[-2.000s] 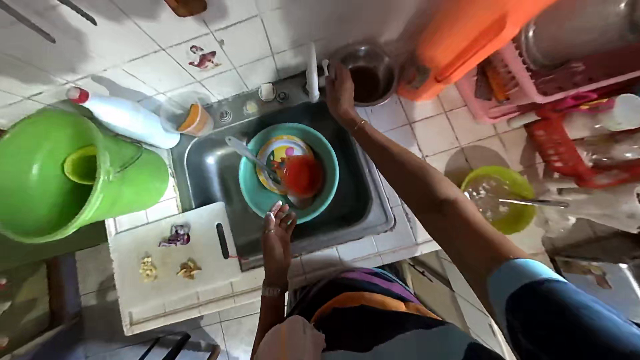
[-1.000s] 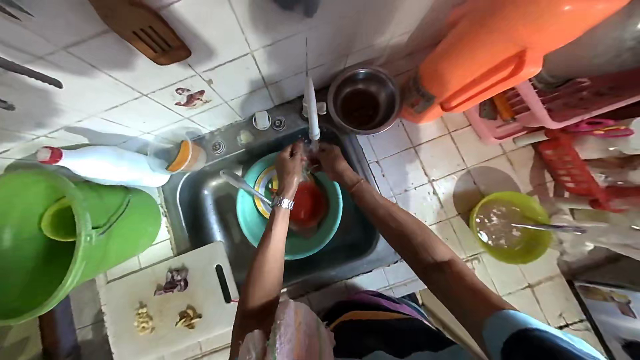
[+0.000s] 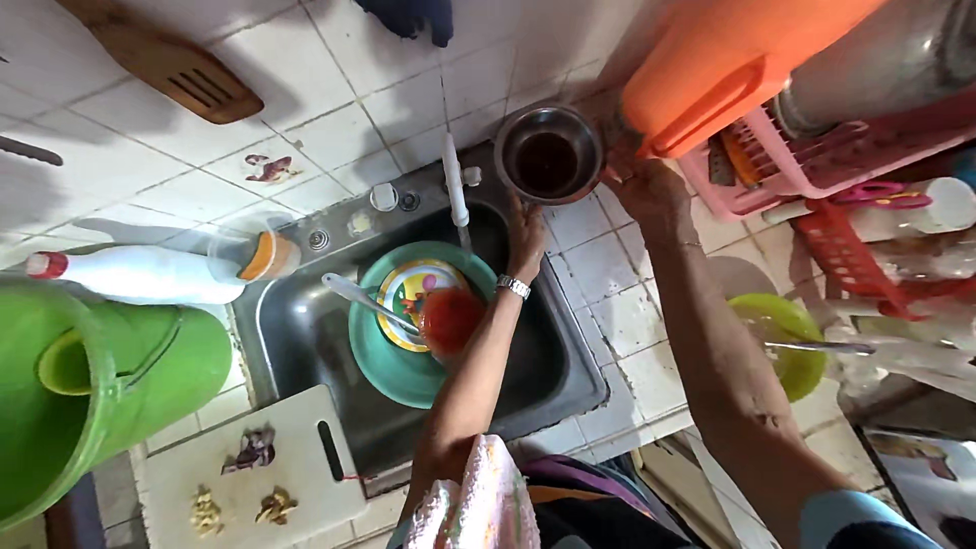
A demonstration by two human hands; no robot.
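A metal bowl (image 3: 547,158) with dark liquid stands at the back right of the sink. My left hand (image 3: 528,236), with a watch at the wrist, touches its near rim; my right hand (image 3: 637,179) is at its right side, fingers against the rim. Both hold the bowl. Water runs from the white faucet (image 3: 455,183) into a teal basin (image 3: 374,358) in the sink. The basin holds a colorful plate (image 3: 400,286), a ladle or spoon (image 3: 358,293) and a red bowl-like vessel (image 3: 451,320).
A white cutting board (image 3: 305,457) with chopped pieces lies left of the sink, near a green bucket (image 3: 168,366) and a white bottle (image 3: 145,274). To the right are an orange pitcher (image 3: 709,84), a pink rack (image 3: 808,168) and a yellow-green bowl (image 3: 801,370) with a utensil.
Both hands have left the faucet's outlet above the basin and moved right to the metal bowl. The view has come closer to the sink.
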